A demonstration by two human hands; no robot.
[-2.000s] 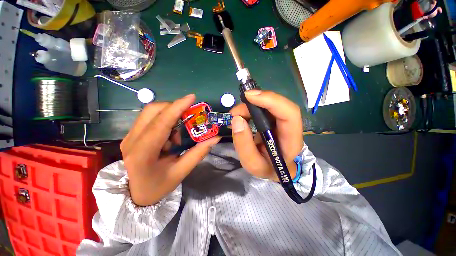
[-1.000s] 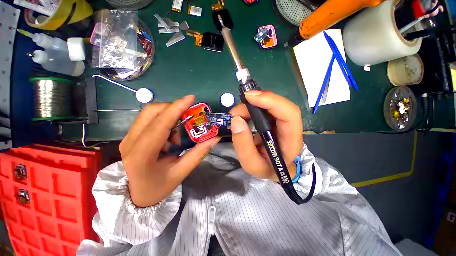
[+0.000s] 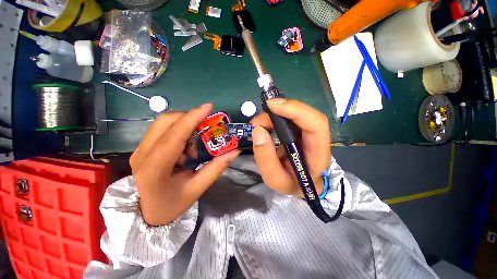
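Note:
My left hand (image 3: 169, 161) holds a red rounded-square watch housing (image 3: 213, 146) between thumb and fingers, its open side with orange and white parts facing up. The thin dark tip of a tool, likely tweezers, reaches into the housing from the left fingers. My right hand (image 3: 297, 144) holds a soldering iron (image 3: 295, 158), its metal barrel pointing up and away from the housing. My right thumb and finger also pinch the right end of a small blue circuit board (image 3: 238, 130), which overlaps the housing's right edge.
A solder spool (image 3: 53, 107) and bagged parts (image 3: 131, 46) are left. A white disc (image 3: 248, 108) lies above the hands, black modules (image 3: 232, 46) beyond. Another red housing (image 3: 290, 40), paper (image 3: 338, 68) with blue sticks, an orange tool (image 3: 365, 20) and a parts dish (image 3: 436, 118) are right.
The circuit board and housing have tilted slightly in my fingers. Both hands keep their places and their holds.

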